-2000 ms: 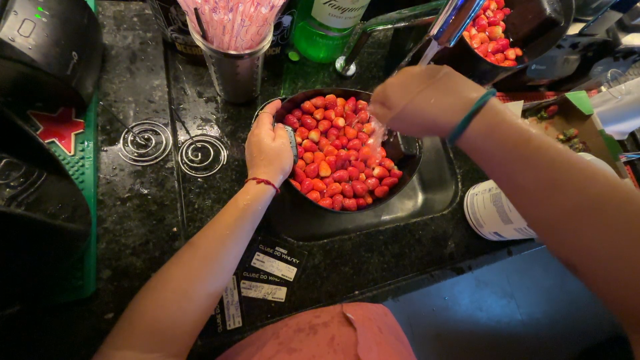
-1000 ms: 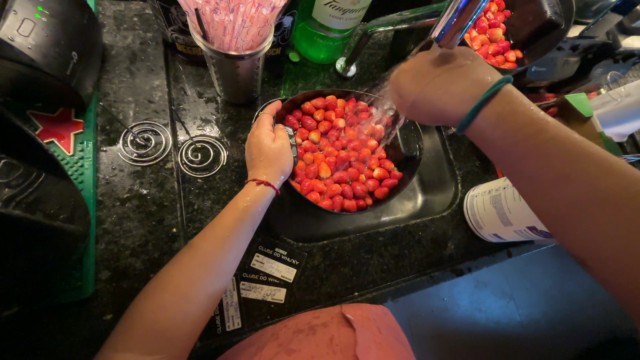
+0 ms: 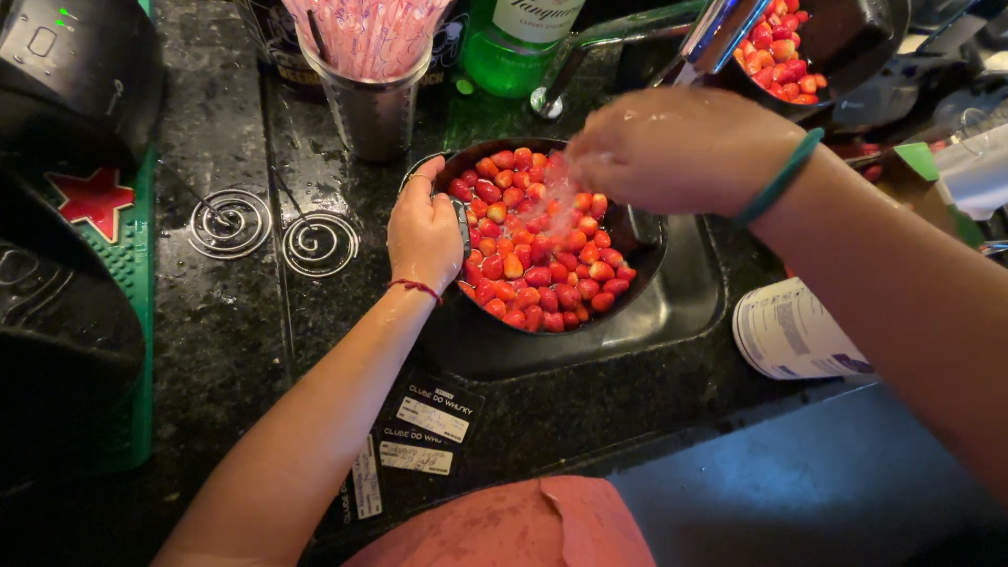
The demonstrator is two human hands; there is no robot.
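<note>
A round dark pan (image 3: 652,268) full of hulled strawberries (image 3: 543,276) rests over a metal sink (image 3: 693,291). My left hand (image 3: 428,228) grips the pan's left rim by a dark handle. Above the right part of the berries is my right hand (image 3: 669,150), cupped under the chrome faucet (image 3: 720,35); water runs off its fingers onto the fruit. Its fingertips are blurred by splashing, and I see no object in it. At the upper right a second dark container (image 3: 858,47) holds more strawberries (image 3: 780,59).
Behind the pan stand a metal cup (image 3: 370,118) of wrapped straws and a green bottle (image 3: 504,55). Two wire spirals (image 3: 229,224) lie left on the wet black counter. Cards with writing (image 3: 433,417) lie near its front edge, a white tub (image 3: 795,331) at right, a black appliance (image 3: 79,79) at far left.
My right hand has moved from low over the berries up and right to beneath the faucet, then back slightly left over the pan. My left hand keeps its hold on the rim.
</note>
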